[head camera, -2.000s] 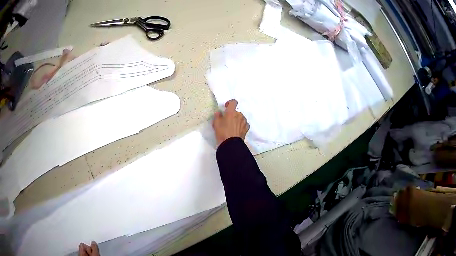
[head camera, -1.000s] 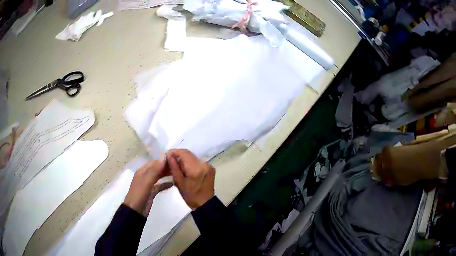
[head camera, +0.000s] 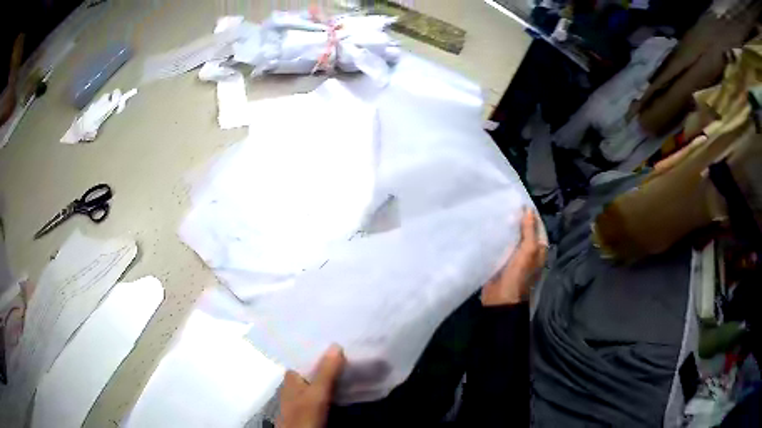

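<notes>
A thin, sheer bluish-white sheet (head camera: 434, 242) is lifted between my two hands, its near edge off the table. My left hand (head camera: 313, 389) grips its near-left corner, the fingers showing faintly through the sheet. My right hand (head camera: 518, 263) grips its right edge, beyond the table's side. The pile of white sheets (head camera: 284, 184) lies to the left, partly under the lifted sheet. An opaque white pattern-shaped piece (head camera: 196, 376) lies at the near left, its right end close to the lifted sheet.
Black-handled shears (head camera: 79, 209) lie at left on the beige table (head camera: 159, 180). A tied white bundle (head camera: 309, 46) and a speckled bar (head camera: 430, 32) lie at the back. Two curved pieces, one marked (head camera: 75, 276) and one plain (head camera: 104, 347), lie near left. Grey cloth (head camera: 610, 351) is below right.
My hands were together at the pile's near corner. They are now spread apart, the right hand moved rightward, with a sheer sheet raised between them. The view has shifted.
</notes>
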